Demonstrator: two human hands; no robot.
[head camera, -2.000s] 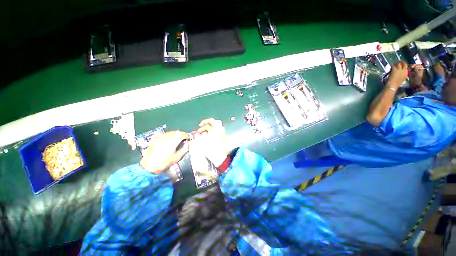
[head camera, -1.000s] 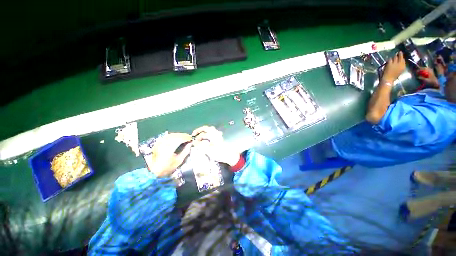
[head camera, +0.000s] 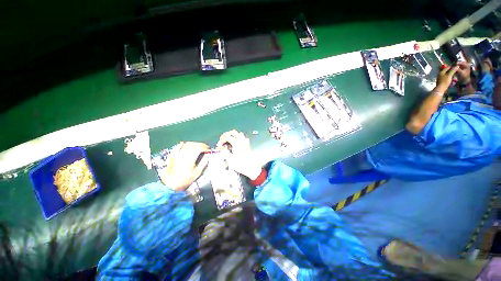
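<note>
My left hand and my right hand meet at the fingertips over the upper end of an open phone unit. A tiny dark and reddish part shows between the fingertips, too small and blurred to name. A second phone unit lies under my left hand, mostly hidden by it. My right wrist has a red band. Pale small pieces lie left of the hands, and copper-red small parts lie to the right.
Two phone units lie on clear plastic to the right. A blue bin with beige pieces stands far left. Beyond the white strip, the green belt carries phone units and a black pad. Another worker's arm is at right.
My hands stay together over the phone unit; the right fingers look more curled. The units on the belt have shifted slightly right in the picture. The other worker's hands have moved.
</note>
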